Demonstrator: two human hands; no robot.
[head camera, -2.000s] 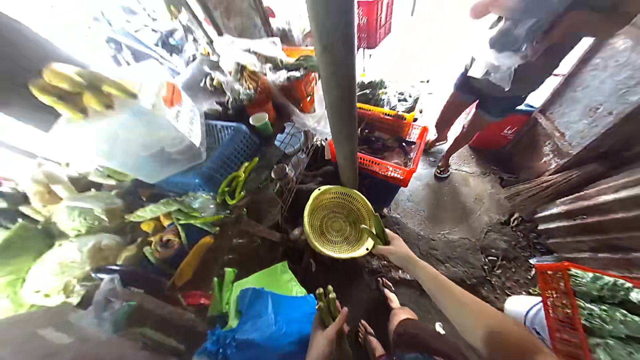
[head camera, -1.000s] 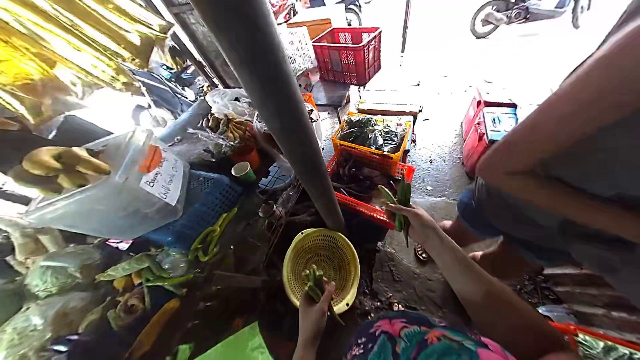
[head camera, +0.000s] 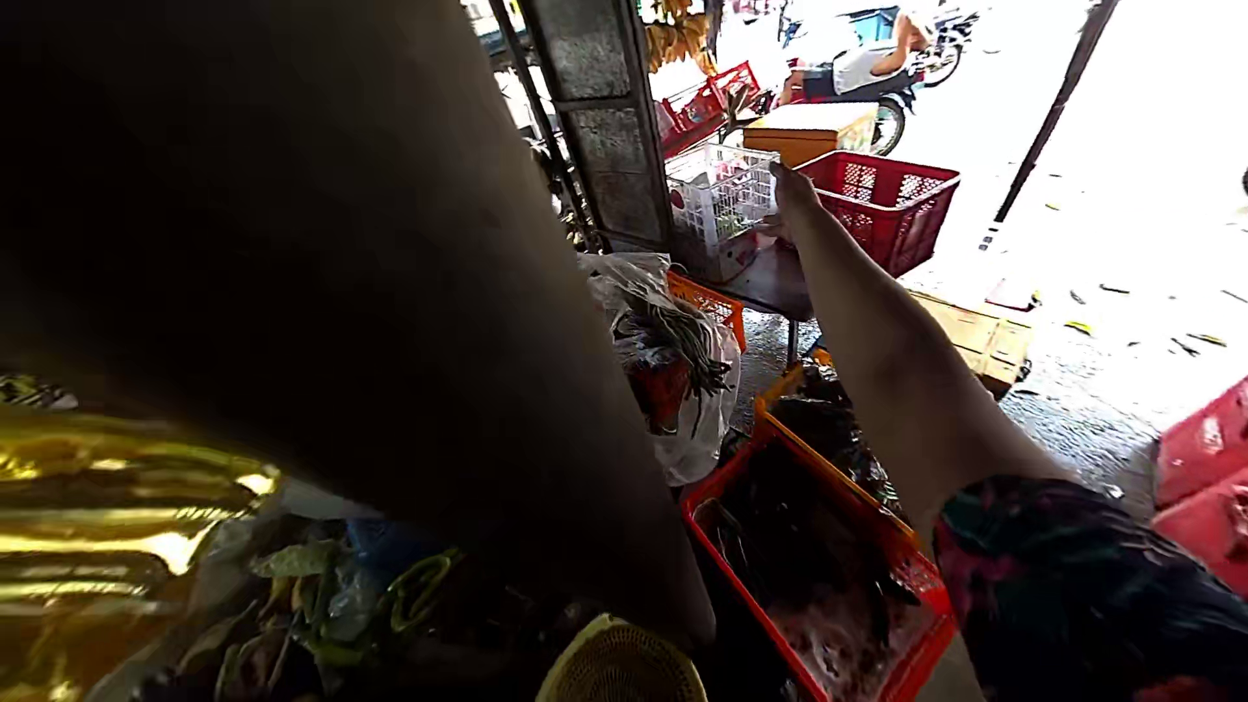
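Observation:
My right arm reaches far forward, and my right hand (head camera: 792, 200) is at the edge of a white plastic crate (head camera: 721, 200), beside a dark red plastic crate (head camera: 882, 210). Whether its fingers grip anything is not clear. My left hand is out of the frame. At the bottom edge a yellow plastic colander (head camera: 624, 668) shows only in part. Right of it lies a red-orange plastic crate (head camera: 726, 575) with dark contents, and behind that an orange crate (head camera: 780, 414) holding dark leafy stuff.
A thick dark post (head camera: 507, 390) blocks much of the left. Long dark vegetables in a plastic bag (head camera: 673, 331) stand beside it. Green vegetables (head camera: 419, 590) lie lower left. Red containers (head camera: 1209, 478) stand at right; a person (head camera: 868, 68) is by a motorcycle at the back.
My right hand has moved forward from the red-orange crate to the white crate. My left hand, earlier over the colander with green vegetables, has left the view. The view has turned strongly.

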